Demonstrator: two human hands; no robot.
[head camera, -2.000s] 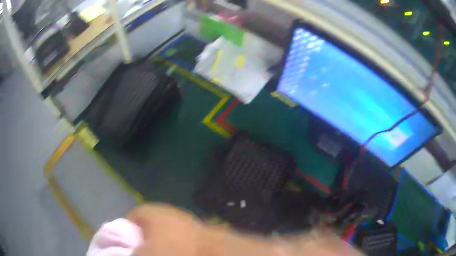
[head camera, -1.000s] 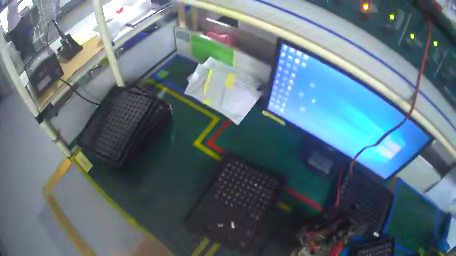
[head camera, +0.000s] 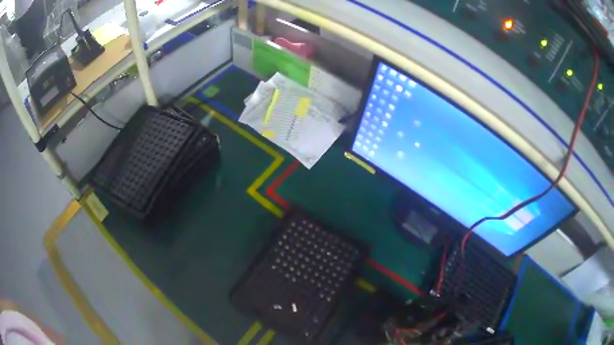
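A black pocketed tray (head camera: 259, 296) lies on the green mat at lower centre. Many of its pockets hold pale dots. Two small pale pieces lie on its near part. The test fixture (head camera: 431, 323), dark with red leads, is cut off by the lower edge, right of the tray. A blurred bit of skin with pinkish-white material, apparently my left hand or arm (head camera: 23, 329), shows at the bottom left corner, away from the tray. Its fingers cannot be made out. My right hand is out of the picture.
Stacked black trays (head camera: 145, 162) stand at left. Papers (head camera: 296, 121) lie behind. A lit monitor (head camera: 458, 162) stands right of centre, with a keyboard (head camera: 478, 279) below it. A red wire (head camera: 572, 145) hangs from the instrument (head camera: 525, 50) at upper right.
The arm that crossed the bottom has withdrawn, and skin with pinkish-white material now shows at bottom left. The view has shifted and become sharper. The tray seems unmoved on the mat.
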